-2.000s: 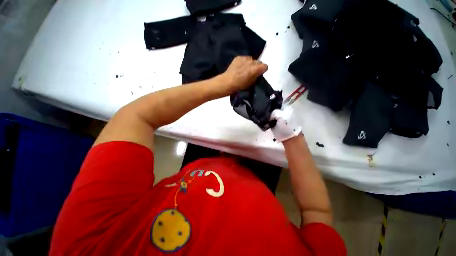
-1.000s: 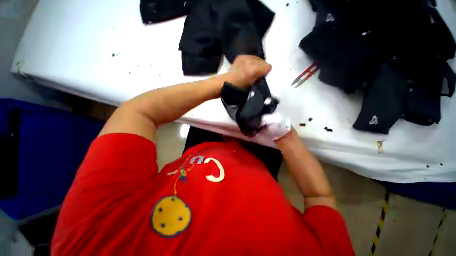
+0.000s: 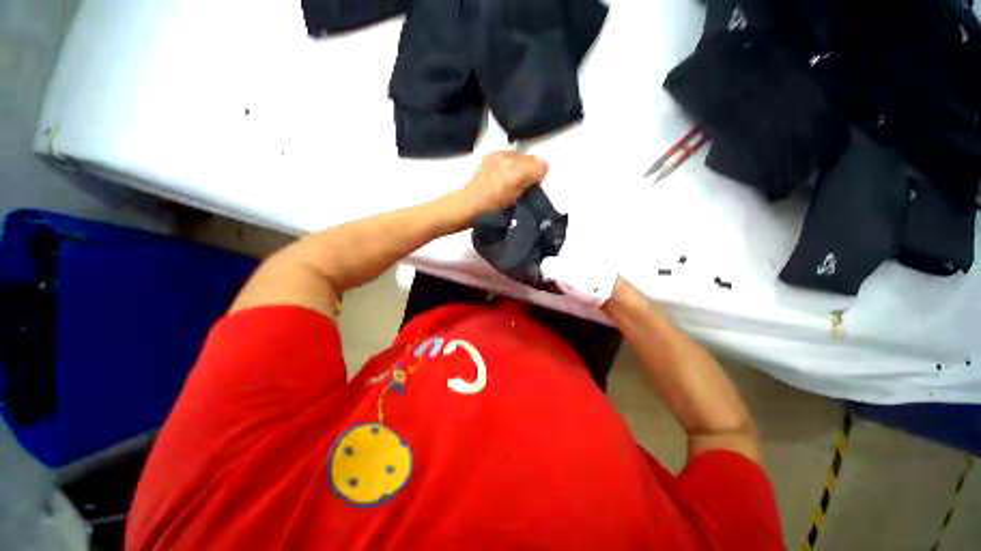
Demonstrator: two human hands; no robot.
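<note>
My bare left hand point(image 3: 506, 181) is closed on the top of a bunched black fabric sleeve point(image 3: 516, 235) at the table's front edge. Small white marks show on the sleeve. My right hand point(image 3: 586, 282), in a white glove, is beside the sleeve's lower right. The glove blends into the white cover, so its fingers and any grip cannot be made out. Behind my left hand, black sleeves point(image 3: 527, 75) lie flat and overlapping. A large heap of black sleeves point(image 3: 850, 210) with small white logos lies at the right.
Red-handled snips point(image 3: 678, 153) lie open-bladed against the heap's left side. Black scraps point(image 3: 722, 282) dot the white table cover point(image 3: 215, 129). A blue bin point(image 3: 140, 323) stands on the floor at the left. Yellow-black tape point(image 3: 828, 484) marks the floor at lower right.
The view has shifted, and the flat pieces sit higher in it. The held sleeve is more tightly bunched, hanging below my left hand. My right wrist has moved a little away from it.
</note>
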